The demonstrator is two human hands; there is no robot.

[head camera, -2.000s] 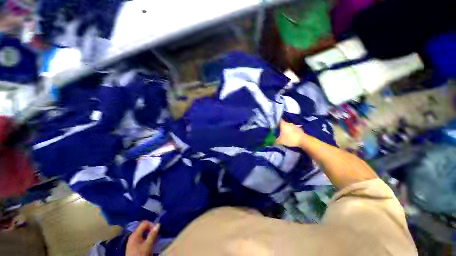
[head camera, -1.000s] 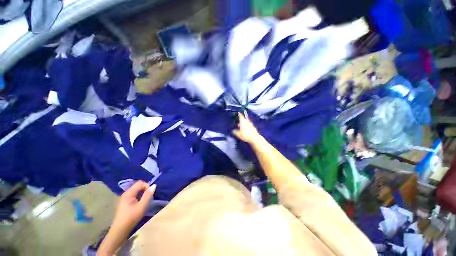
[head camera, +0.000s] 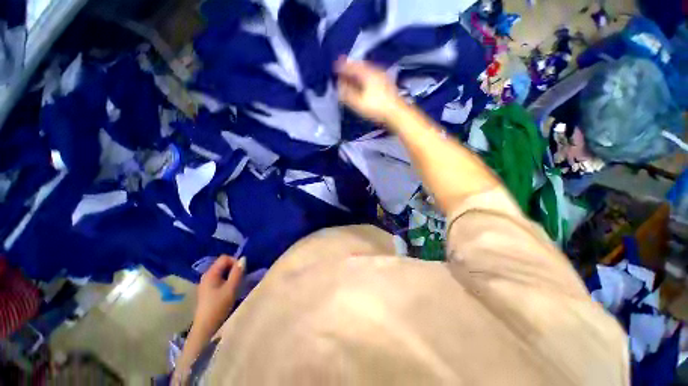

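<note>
Navy and pale grey cut pieces (head camera: 264, 203) lie in a wide heap in front of me. A bundle with navy and pale panels (head camera: 302, 121) fans out at the top centre, gathered near its lower middle. My right hand (head camera: 363, 90) is over this bundle, above its gathered point, and is blurred; its fingertips touch or hover by the fabric, and I cannot tell if they grip. My left hand (head camera: 220, 285) is low at the heap's near edge, thumb and fingers pinched on a thin pale strip (head camera: 242, 247).
Green pieces (head camera: 517, 147) lie right of the heap. A clear plastic bag (head camera: 626, 109) is further right, with pale and navy pieces (head camera: 630, 290) in the lower right. Tiled floor (head camera: 113, 320) with a blue scrap shows lower left. A white table edge (head camera: 38, 53) is upper left.
The bundle under my right hand has turned over; its pale panels no longer spread up and right, and more navy shows. My right hand has left its gathered point. My left hand stays low.
</note>
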